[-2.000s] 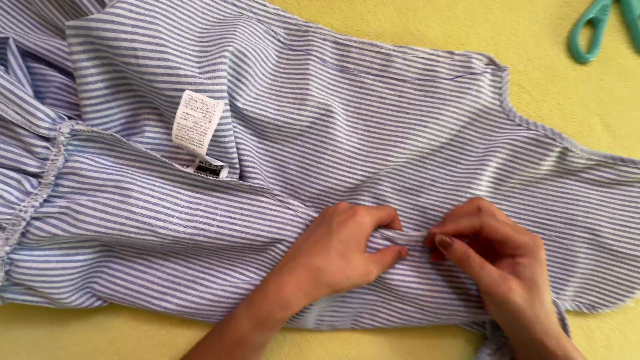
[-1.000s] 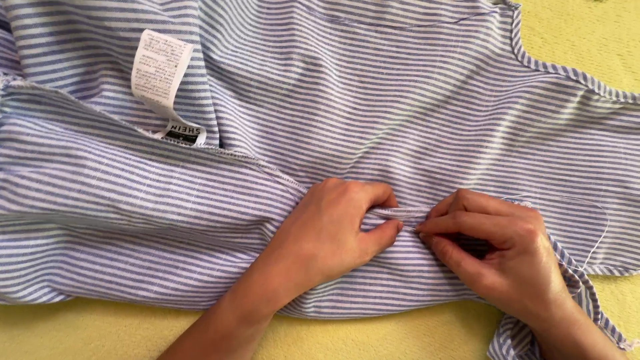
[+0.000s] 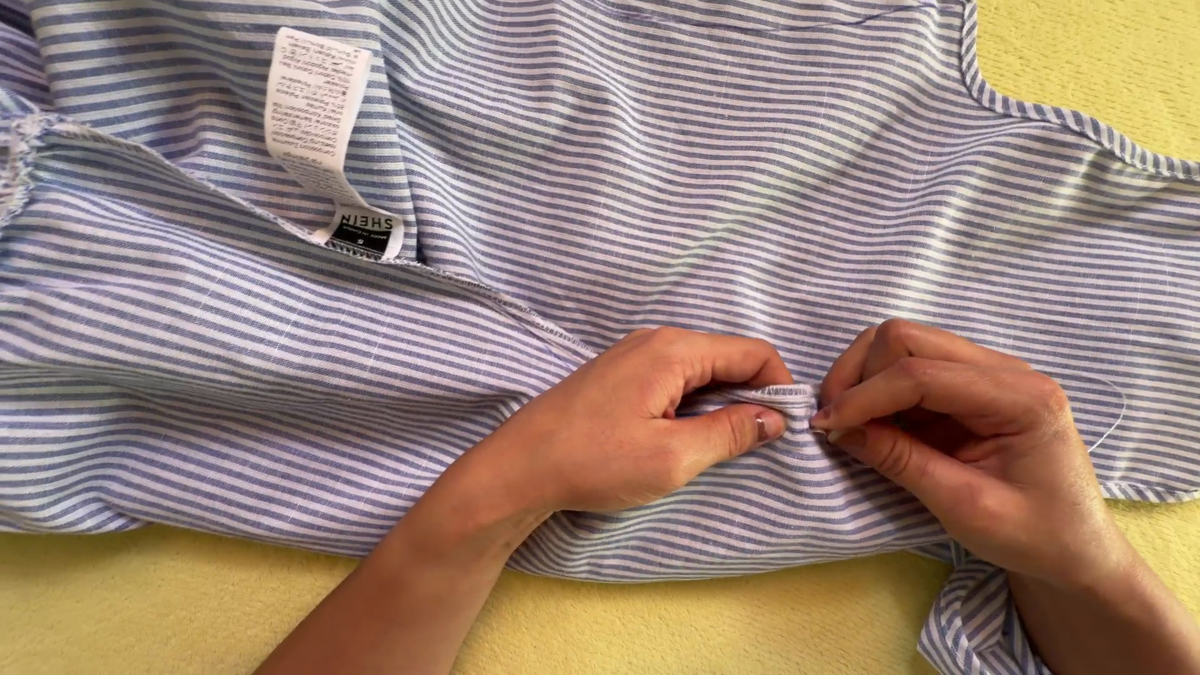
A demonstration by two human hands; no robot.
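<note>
A blue-and-white striped garment (image 3: 712,216) lies spread out, its overlocked seam (image 3: 506,305) running down to my hands. My left hand (image 3: 656,422) pinches a fold of the fabric at that seam between thumb and fingers. Close against the fold on its right, my right hand (image 3: 966,441) has thumb and fingertips pressed together at the cloth; what lies between them is too small to make out, perhaps a needle. A loose white thread (image 3: 1116,422) curves over the fabric to the right of this hand.
A white care label (image 3: 317,112) and a black brand label (image 3: 364,232) are sewn into the seam at the upper left. Gathered stitching (image 3: 19,169) shows at the left edge. Beneath the garment is a yellow fleecy cloth (image 3: 234,600). A striped strip (image 3: 980,619) hangs by my right wrist.
The view has moved closer, and the teal scissor handles from the earliest frame are out of sight. Both hands stay at the seam; the pinched fold now stands up more plainly between them.
</note>
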